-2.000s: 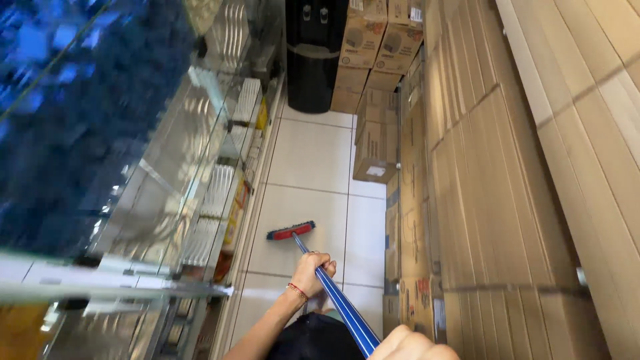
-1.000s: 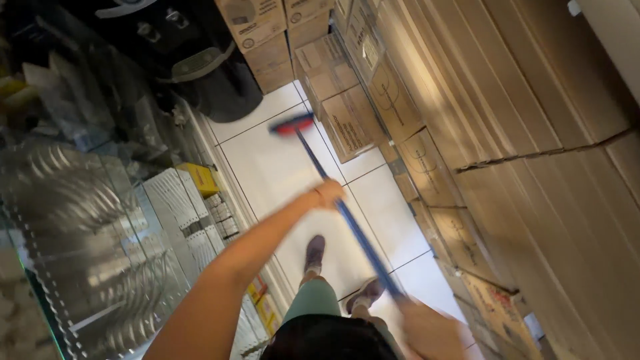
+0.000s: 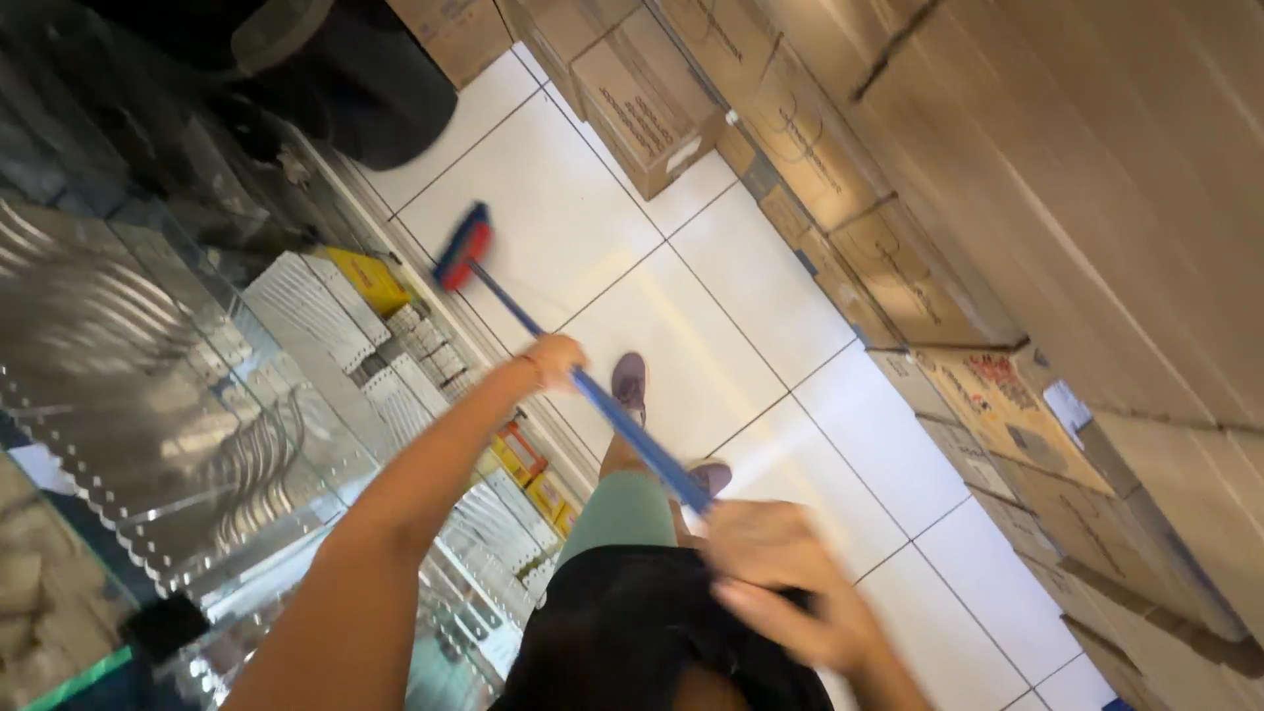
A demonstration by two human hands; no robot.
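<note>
A long blue broom handle [image 3: 642, 444] runs slantwise across the view, from the lower middle up to the left. Around its middle closes my left hand [image 3: 555, 361], a thin band at the wrist. Near the upper end, close to my body, my right hand [image 3: 775, 573] grips it, slightly blurred. The broom's red and blue head [image 3: 464, 247] rests on the white tiled floor [image 3: 612, 197], beside the base of the glass shelving. The bristles are blurred.
Glass shelves [image 3: 296, 395] holding white and metal goods line the left. Stacked cardboard boxes [image 3: 987, 247] rise on the right, and one carton [image 3: 647, 109] juts into the aisle. A black appliance [image 3: 385, 89] stands at upper left. My shoes [image 3: 629, 380] are below the handle.
The broom head has moved from near the black appliance and cartons to beside the glass shelving's base. Both hands have stayed on the handle. The view has turned strongly.
</note>
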